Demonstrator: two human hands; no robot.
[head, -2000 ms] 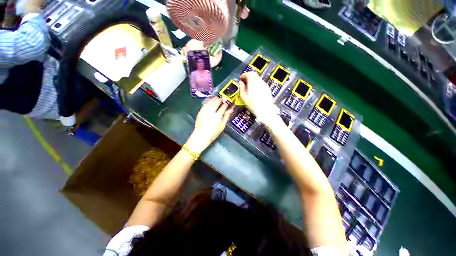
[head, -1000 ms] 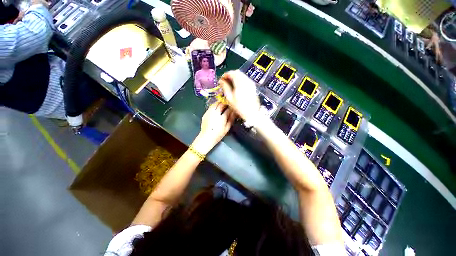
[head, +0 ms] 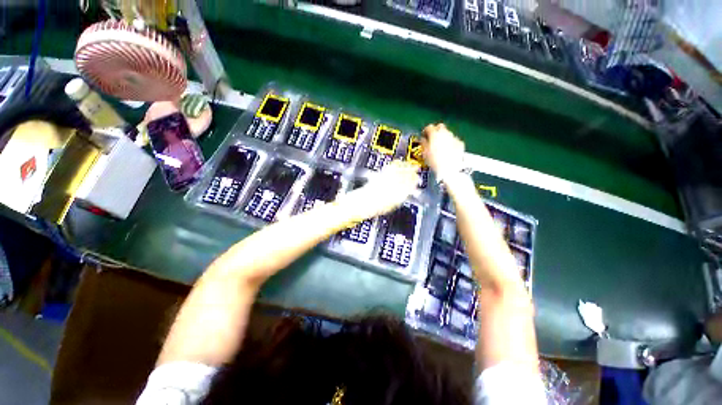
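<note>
A clear phone tray holds keypad phones in two rows. Back-row phones have yellow frames around dark screens; most front-row screens show no full frame. My right hand is at the back row's right-end phone, its fingertips by that phone's yellow frame. My left hand is just left of and below it, over the phones, with its forearm crossing the front row. The hands partly hide this phone. Blur and overlap hide whether either hand's fingers grip the frame.
A lens tray lies right of the phone tray, partly behind my right forearm. A yellow scrap lies beyond it. A fan, bottle, smartphone and small open carton stand left. The conveyor's pale rail runs behind.
The view has swung right. Both hands have moved from the phone tray's left end, near the smartphone, to its right end. The yellow material seen between the hands there is no longer visible.
</note>
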